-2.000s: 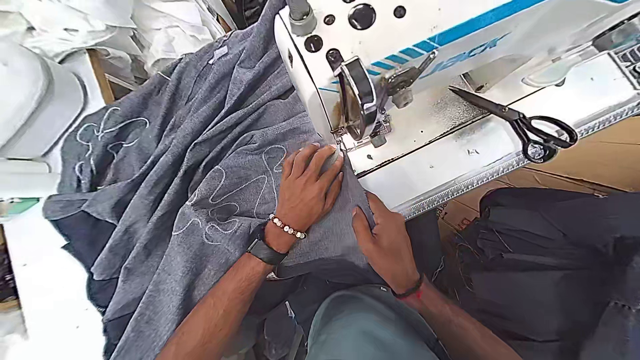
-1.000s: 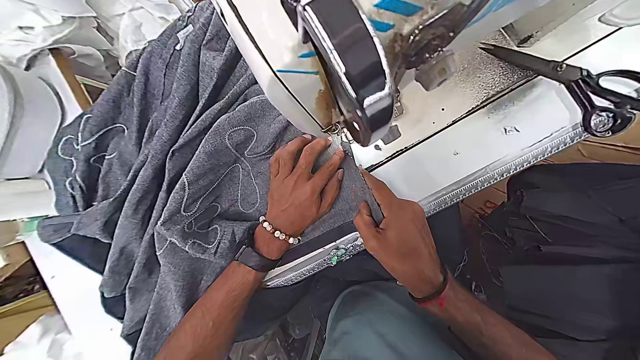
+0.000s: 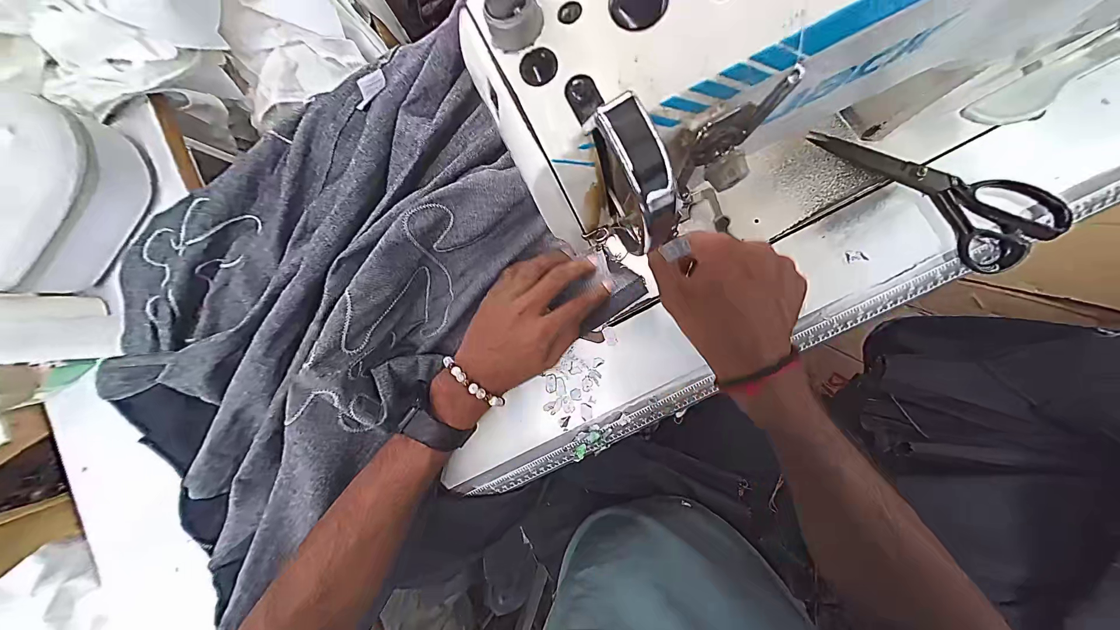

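Observation:
Grey knit fabric with loose pale threads spreads over the left of the table, one edge lying under the needle area of a white sewing machine. My left hand, with a beaded bracelet and a dark wristband, rests on that edge just left of the presser foot, fingers spread over the cloth. Close to the right of the needle, my right hand has its fingers curled, with a small pale grey piece at the thumb and index finger. Whether it grips that piece is unclear.
Black-handled scissors lie on the machine bed at the right. A measuring tape runs along the table's front edge, with small scraps near it. White cloth is piled at the upper left; dark fabric lies at the lower right.
My right hand has left the cloth's near edge and moved up beside the needle. The cloth's near part has shifted away, showing the scraps and more white table.

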